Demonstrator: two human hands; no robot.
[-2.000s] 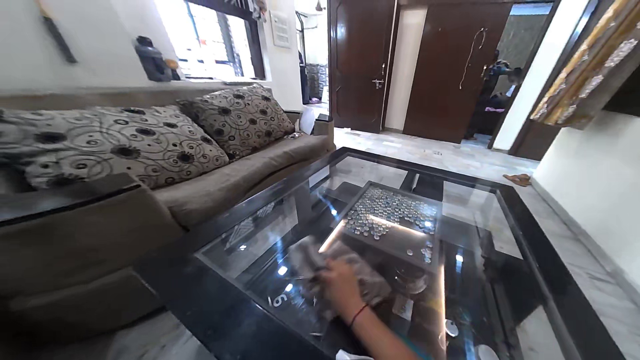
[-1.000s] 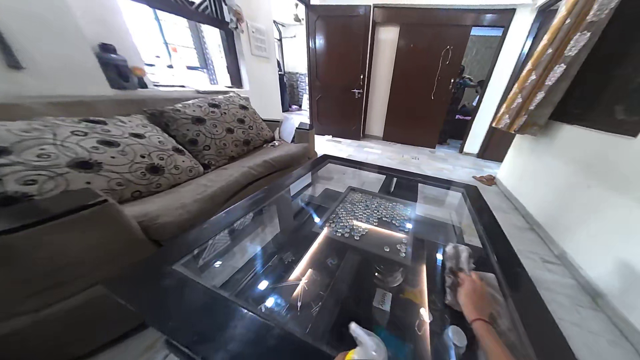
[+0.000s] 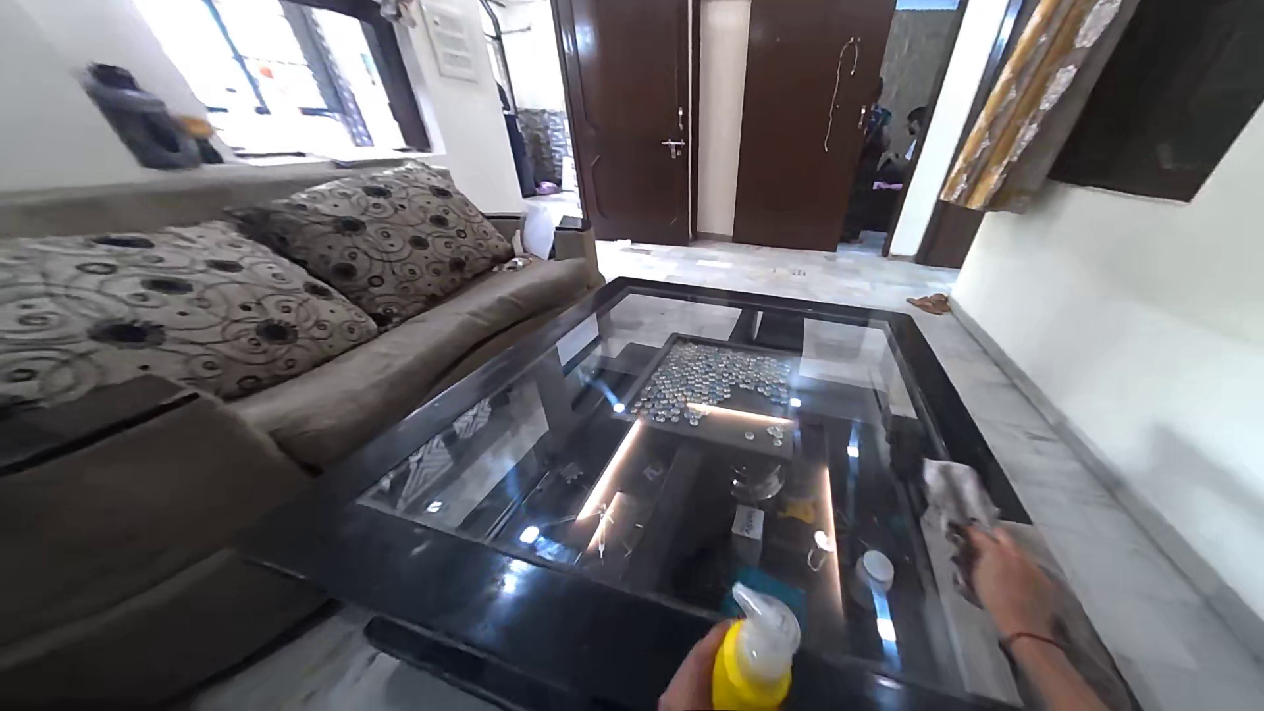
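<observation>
My right hand (image 3: pixel 1009 583), with a thin red band at the wrist, holds a bunched grey cloth (image 3: pixel 958 494) on the right border of the glass-topped table (image 3: pixel 474 583). My left hand (image 3: pixel 691 673) is wrapped around a yellow bottle (image 3: pixel 748 671) with a clear pump or spray head, at the near edge. Through the glass show a dark panel with many glass pebbles (image 3: pixel 711 375), a clear bowl (image 3: pixel 758 481), a small white box (image 3: pixel 749 523) and a round white lid or jar (image 3: pixel 875 571).
A sofa (image 3: pixel 415 365) with patterned cushions (image 3: pixel 395 237) runs along the left of the table. Brown doors (image 3: pixel 632 118) stand at the back; people are partly visible through the right doorway. Footwear (image 3: pixel 929 303) lies on the floor by the white right wall (image 3: pixel 1136 326).
The right hand and cloth have moved from the table's near middle to its right border. The yellow bottle has come further into view with my left hand around it.
</observation>
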